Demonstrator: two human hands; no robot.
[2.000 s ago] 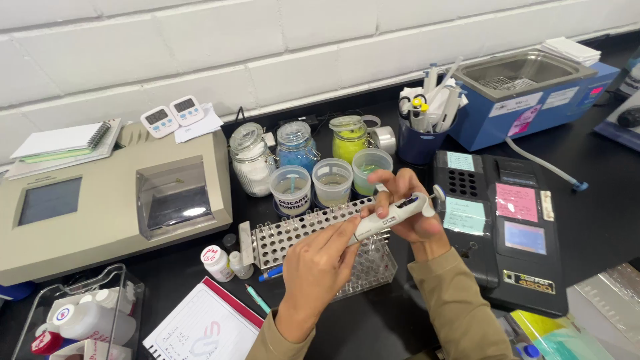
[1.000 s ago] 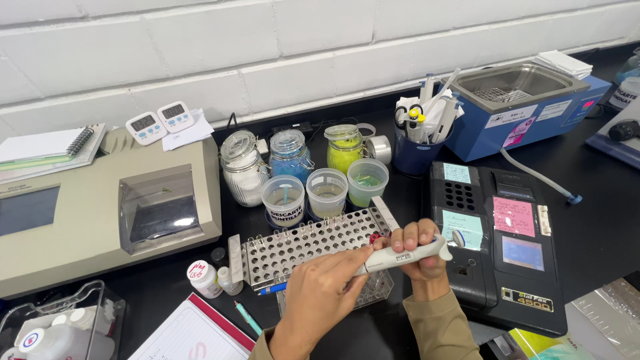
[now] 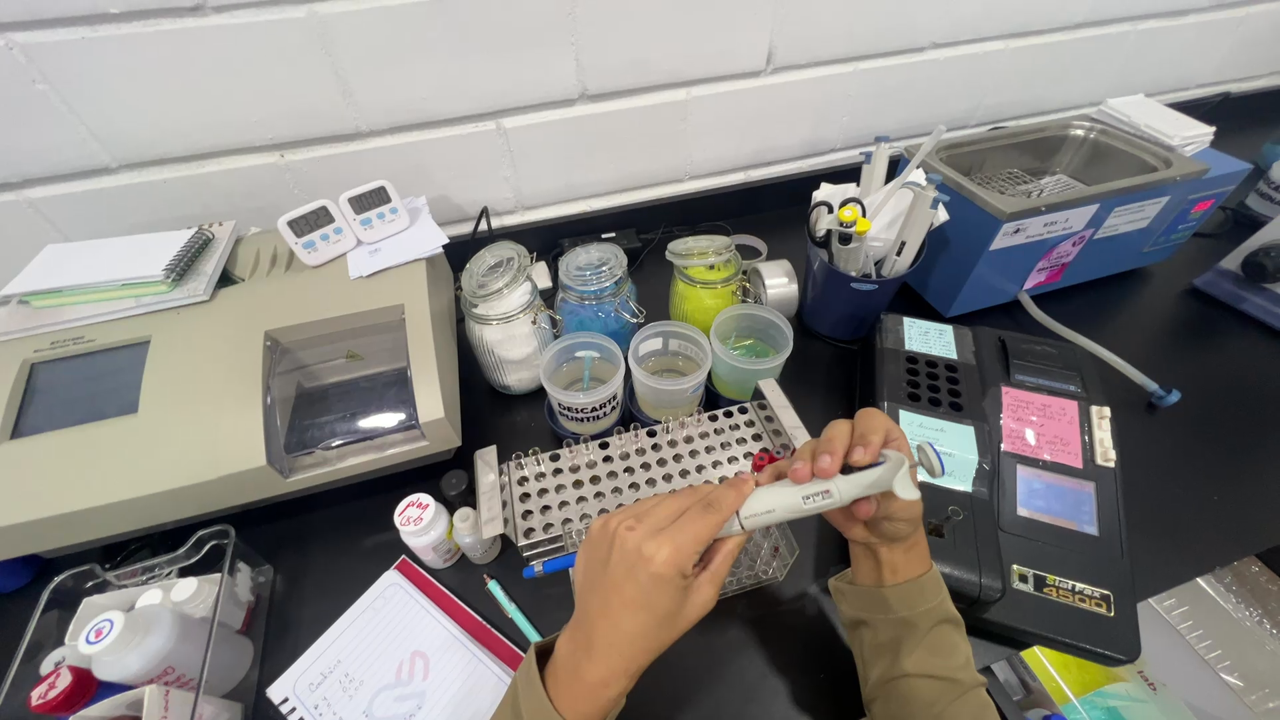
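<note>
Both hands hold a white micropipette [image 3: 800,502] sideways over the metal test tube rack [image 3: 640,465]. My left hand [image 3: 650,570] grips its lower shaft, whose tip end is hidden by the fingers. Around the handle near the plunger end my right hand [image 3: 870,470] is closed. Red-capped tubes [image 3: 768,459] stand beside the right fingers, and small glass tubes [image 3: 620,438] sit in the rack's back rows. A clear rack [image 3: 765,560] lies partly hidden below the hands. Behind the metal rack are three plastic cups, one with a straw-like blue stick [image 3: 587,372].
A microplate reader [image 3: 215,380] is at left, above a clear bin of bottles [image 3: 150,640]. Lidded glass jars [image 3: 505,330] line the back. At right are a pipette-filled blue cup [image 3: 850,295], a water bath [image 3: 1060,230] and a black analyzer [image 3: 1010,500]. A notebook [image 3: 400,650] lies in front.
The micropipette, raised and tilted over the racks two seconds ago, is now lower and farther right in view. My right fingers have shifted along its handle. The view has moved somewhat.
</note>
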